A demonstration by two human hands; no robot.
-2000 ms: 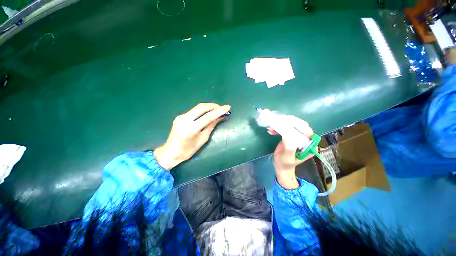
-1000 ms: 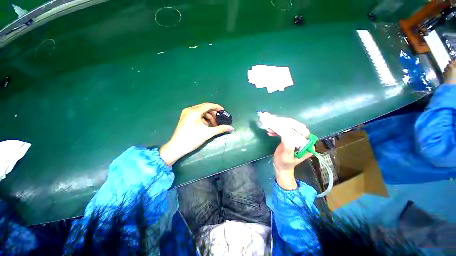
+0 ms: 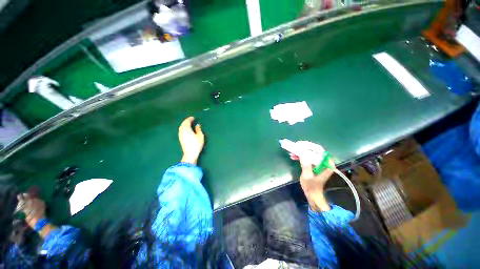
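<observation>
My left hand (image 3: 191,140) is over the green belt (image 3: 237,152), blurred. A dark spot shows between its thumb and finger; I cannot tell whether it is a part or shadow. A small black part (image 3: 216,96) lies on the belt beyond and right of that hand. My right hand (image 3: 314,178) holds the white dispensing syringe (image 3: 299,148), tip pointing up-left above the belt. Its green cap (image 3: 323,163) is at the rear, with a pale air hose (image 3: 353,189) curving down from it.
White paper (image 3: 291,112) lies beyond the syringe. Another white sheet (image 3: 89,194) and dark parts (image 3: 67,176) are at left, beside a neighbour's hand (image 3: 34,210). A white strip (image 3: 402,75) and orange-brown fixture (image 3: 445,29) are at right. A metal rail (image 3: 158,71) runs behind. A cardboard box (image 3: 421,210) is lower right.
The view has tilted up, showing the back ledge. My left hand has moved forward and left, away from the syringe. The black part no longer shows clearly in its fingers; one now lies on the belt ahead.
</observation>
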